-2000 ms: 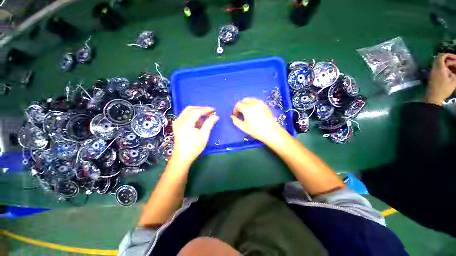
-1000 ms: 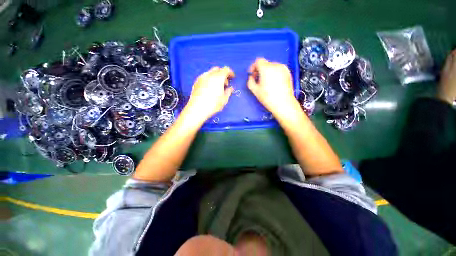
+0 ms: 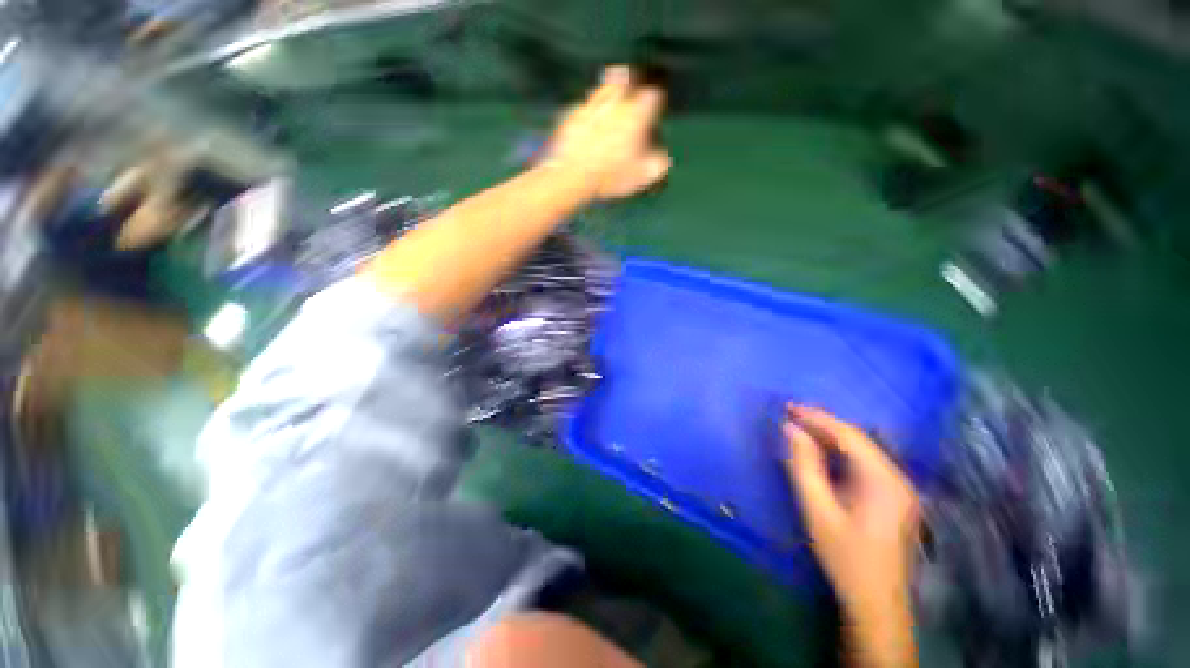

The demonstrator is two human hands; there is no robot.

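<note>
The picture is strongly blurred. The blue tray (image 3: 705, 379) lies tilted in view, with a few tiny parts along its near edge. My right hand (image 3: 855, 489) is over the tray's right part, thumb and finger bent close together; a tiny reddish spot shows at the fingertips, too blurred to name. My left hand (image 3: 607, 137) is stretched out beyond the tray over the green surface; whether it holds anything cannot be told. The pile of round wired units (image 3: 529, 333) is left of the tray, partly behind my left arm.
Another blurred pile of units (image 3: 1031, 502) stands right of the tray. Dark objects (image 3: 1051, 202) lie on the green work surface (image 3: 770, 183) at the far right. Another person's hand (image 3: 150, 202) shows blurred at the far left.
The view has swung to the left and tilted. My left hand has left the tray and reached out past its far left edge. My right hand stays over the tray.
</note>
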